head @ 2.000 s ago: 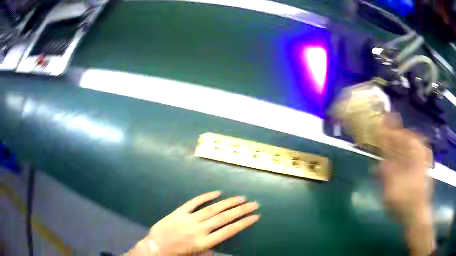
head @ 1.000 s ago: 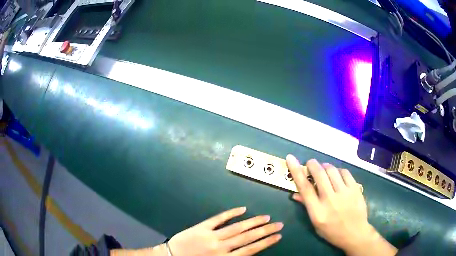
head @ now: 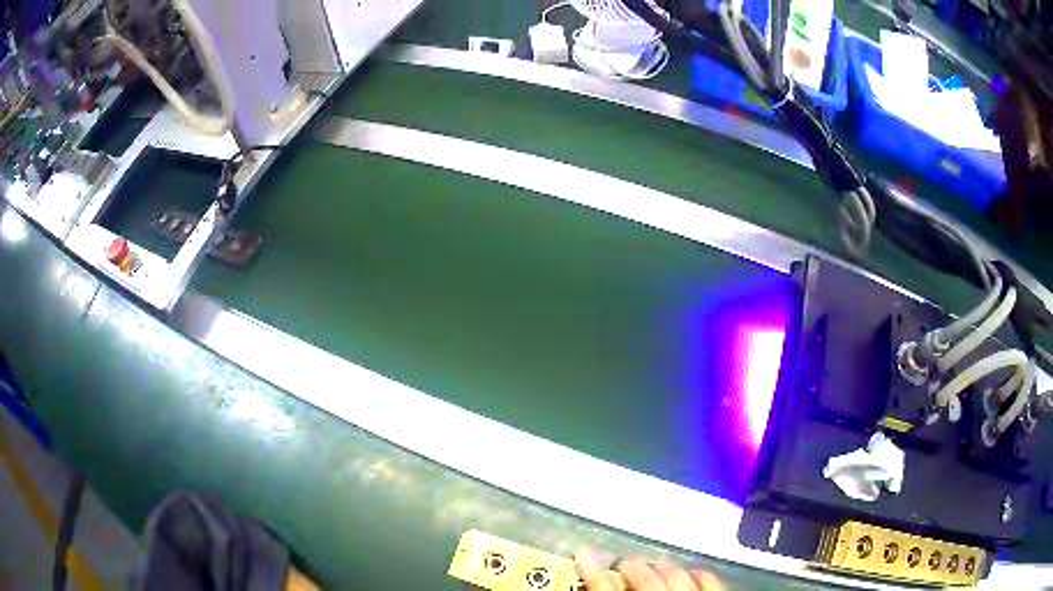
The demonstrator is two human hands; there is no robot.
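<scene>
A brass bar point(head: 516, 566) with ringed round holes lies on the green front ledge at the bottom edge, cut off by it. My right hand point(head: 647, 574) is at the bottom edge with its fingers over the bar's right part; only the fingers show, so its grip cannot be told. My left hand is out of the picture; a dark sleeve point(head: 214, 548) and a bit of skin show at the bottom left. A dark carrier strip point(head: 234, 247) pokes out of the machine's opening at the left onto the conveyor belt point(head: 485, 312).
The black UV curing unit point(head: 854, 398) glows violet over the belt, with a crumpled tissue point(head: 868, 466) on top and brass bars point(head: 912, 554) against its front. A red knob point(head: 119, 253) sits on the white machine edge. Blue bins point(head: 924, 127) and a white fan point(head: 618, 40) stand behind.
The view has tilted up, so the bar and hands sit lower in the picture. The left hand has left the frame. The dark strip now reaches out past the machine's frame.
</scene>
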